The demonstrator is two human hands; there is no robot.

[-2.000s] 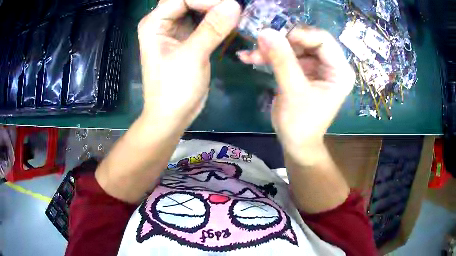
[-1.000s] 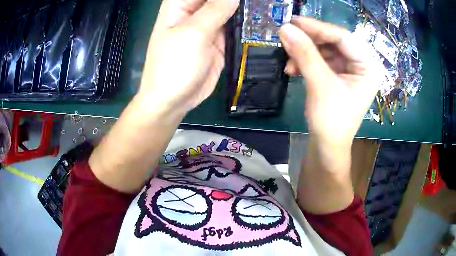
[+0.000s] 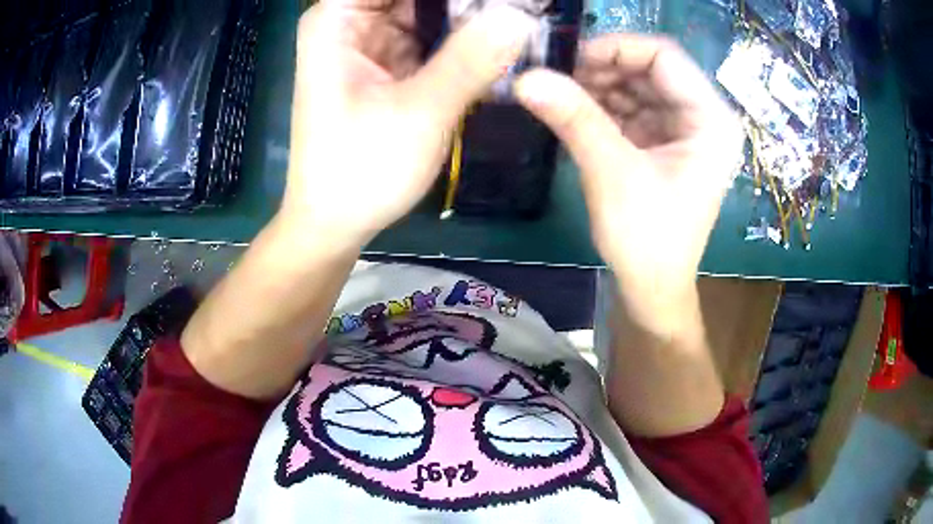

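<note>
A black plastic housing (image 3: 501,169) is held above the green mat at top centre, its upper part cut off by the picture's edge. A silvery circuit board (image 3: 503,84) shows blurred in its upper part, mostly behind my thumbs. An orange-yellow flex cable (image 3: 453,174) hangs down at the housing's left side, with a small pale end. My left hand (image 3: 384,123) grips the housing from the left, its thumb over the board. My right hand (image 3: 639,133) is at the housing's right side, thumb tip on the board or housing edge; its fingers are partly blurred.
Glossy black blister trays (image 3: 113,113) stand at the left on the green mat (image 3: 307,238). A glittering pile of boards (image 3: 793,113) with orange tails lies at the right. Clear plastic (image 3: 624,15) lies at the top. A red stool (image 3: 67,281) and dark trays (image 3: 808,358) are below the bench.
Two seconds ago the board was between both hands. One second ago it lay in the housing. Now the housing is slightly farther left, and both thumbs are over the board.
</note>
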